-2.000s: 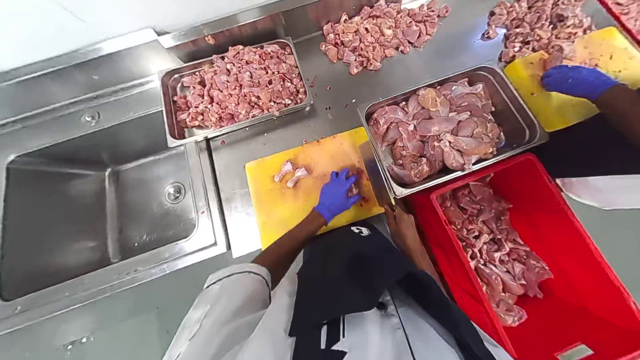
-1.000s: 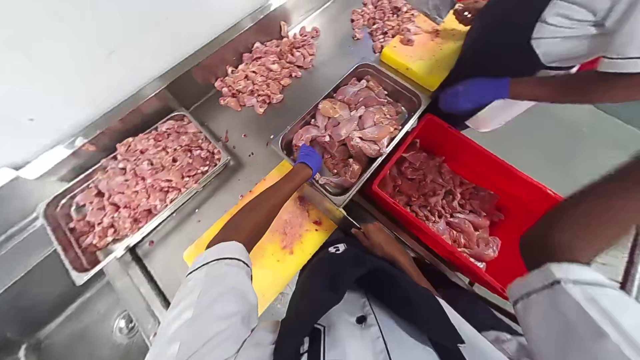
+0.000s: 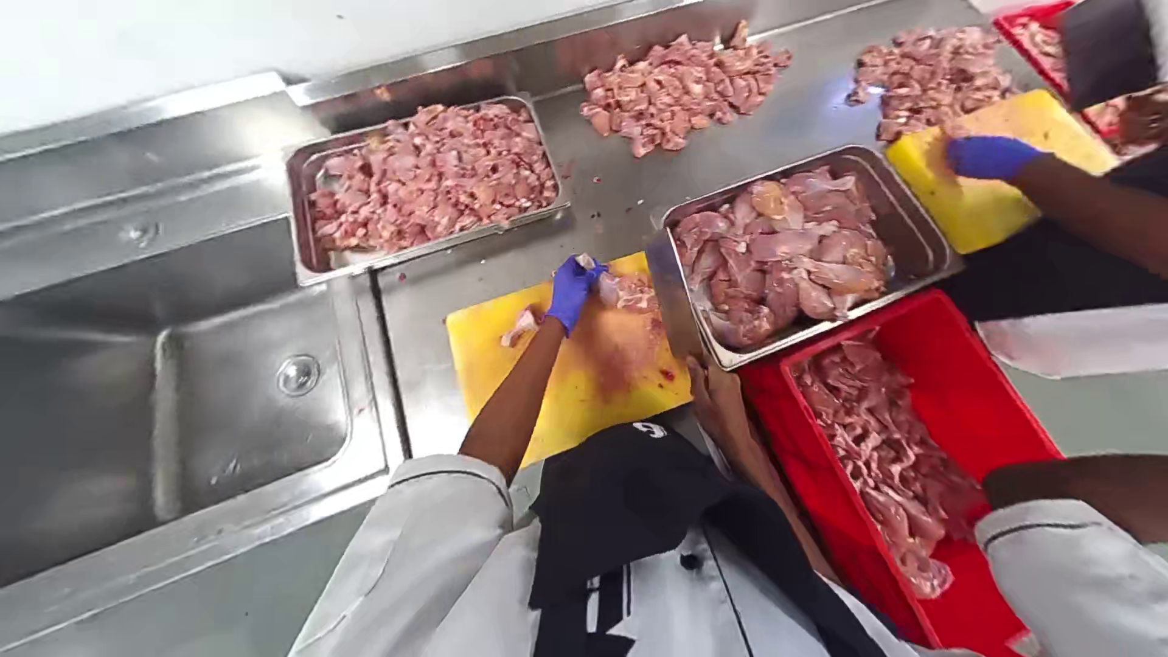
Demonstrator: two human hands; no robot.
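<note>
My left hand (image 3: 573, 292), in a blue glove, grips the end of a raw chicken leg piece (image 3: 630, 292) on the yellow cutting board (image 3: 493, 401). A small cut chicken end (image 3: 522, 327) lies on the board to the left of that hand. My bare right hand (image 3: 718, 394) is closed round the handle of a knife at the board's right edge. The knife's broad blade (image 3: 673, 306) points away from me, between the board and a steel tray (image 3: 912, 205) of raw chicken legs (image 3: 785, 251). The handle is mostly hidden by my fingers.
A steel tray (image 3: 301, 205) of chopped chicken stands by the sink (image 3: 246, 383). Chopped chicken piles (image 3: 680, 87) lie behind. A red crate (image 3: 967, 392) with chicken stands at right. A co-worker's gloved hand (image 3: 990, 157) is on another yellow board (image 3: 967, 214); another arm reaches in lower right.
My left hand has moved from the tray of chicken legs back over the cutting board and now holds a chicken piece there. The view has swung noticeably.
</note>
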